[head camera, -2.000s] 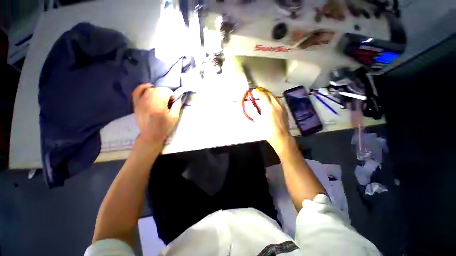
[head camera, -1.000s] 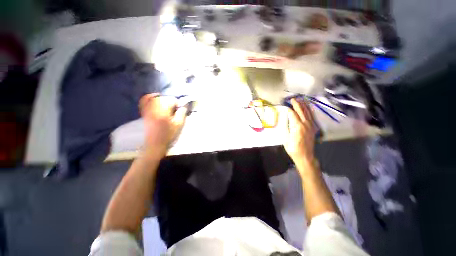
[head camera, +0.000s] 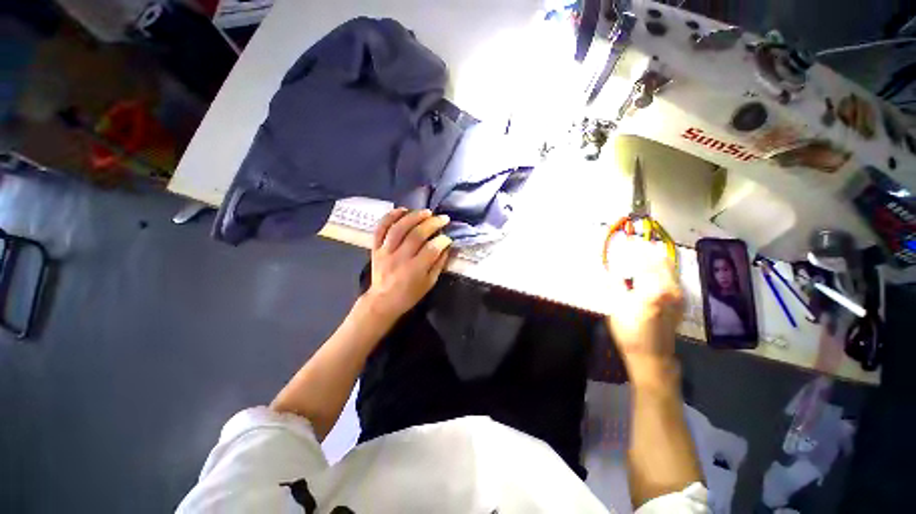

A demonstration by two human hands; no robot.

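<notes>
A dark blue-grey garment (head camera: 331, 125) lies heaped on the table left of the sewing machine head (head camera: 738, 90). Its right part reaches into the lamp glare. My left hand (head camera: 407, 261) lies on the garment's near edge at the front of the table, fingers together; whether it grips cloth is unclear. Scissors (head camera: 639, 201) with red and yellow handles lie with blades pointing away, towards the machine. My right hand (head camera: 643, 301) is at their handles, washed out by glare, so its grip cannot be made out.
A smartphone (head camera: 727, 293) with a lit picture lies right of my right hand. Blue pens (head camera: 779, 293) and a white one (head camera: 839, 299) lie beyond it. The control panel (head camera: 889, 216) is at the far right. Ruler tape (head camera: 362, 213) runs along the front edge. Scraps (head camera: 804, 442) lie below.
The view has turned and shifted left. My left hand has moved to the garment's near edge. My right hand has moved from the phone to the scissors, and the phone's screen now shows a picture.
</notes>
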